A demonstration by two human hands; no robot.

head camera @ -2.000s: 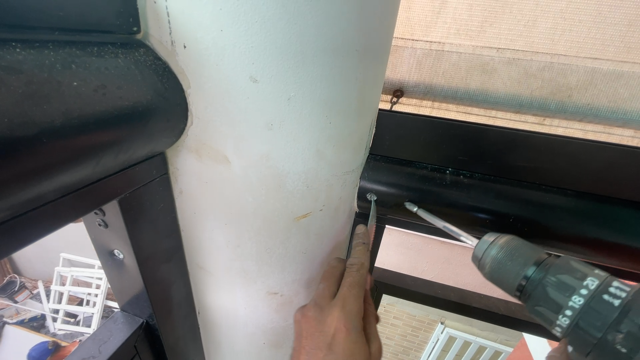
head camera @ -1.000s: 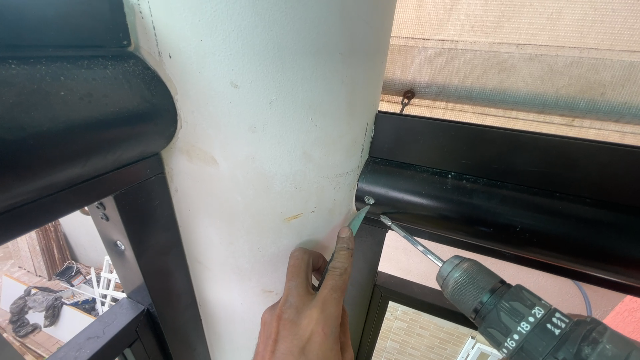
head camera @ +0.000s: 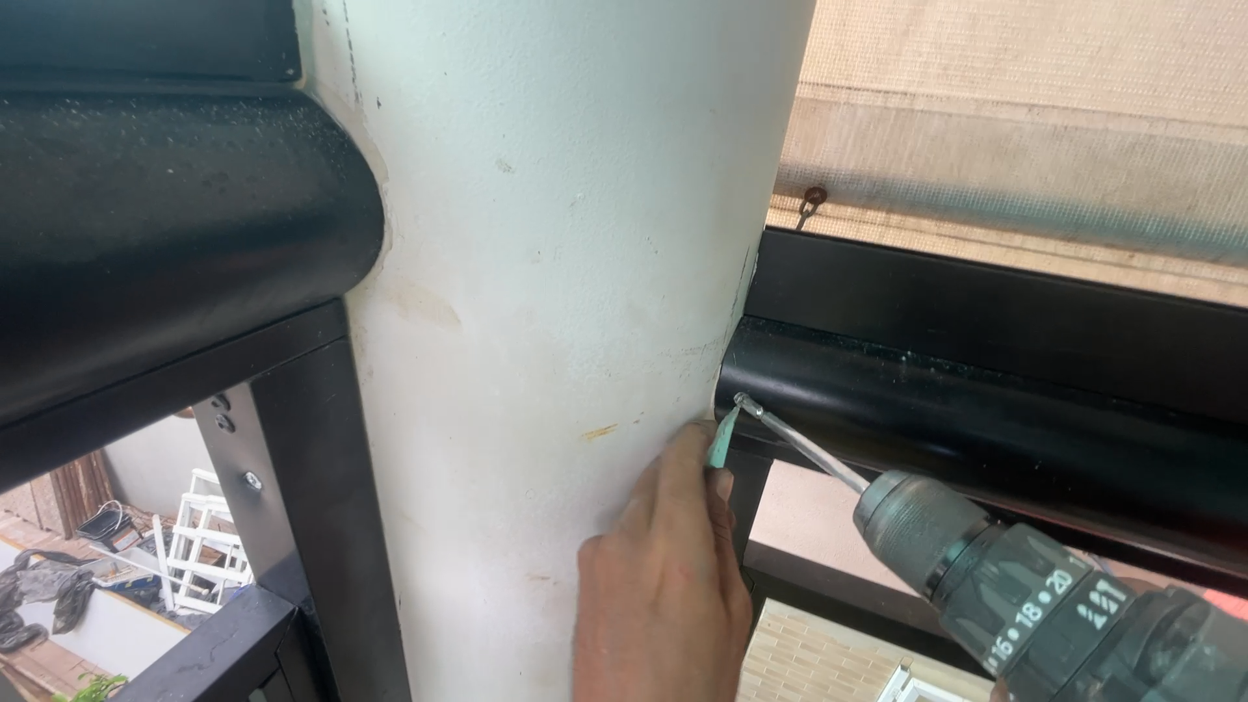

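Note:
My left hand (head camera: 668, 575) rests against the white column (head camera: 546, 292) and pinches a thin, flat, pale-green tool (head camera: 723, 437) between thumb and fingers. The tool's tip points up to a screw head (head camera: 741, 399) at the left end of the black rounded rail (head camera: 936, 409). From the lower right, a cordless drill (head camera: 1014, 585) with a long screwdriver bit (head camera: 814, 450) reaches in, its tip at the screw head. Whether tip and screw touch firmly cannot be told. The drill's grip and my right hand lie outside the frame.
On the left, another thick black rounded beam (head camera: 175, 195) meets the column above a black frame post (head camera: 322, 507). A woven shade (head camera: 1024, 127) hangs behind the upper right, with a small hook (head camera: 814, 197). Through the left opening show white racks (head camera: 205, 546) and dark plastic sheeting (head camera: 49, 585).
The drill bit's tip has moved from below and right of the screw up to its head. My left hand stays beside it, still holding the flat tool.

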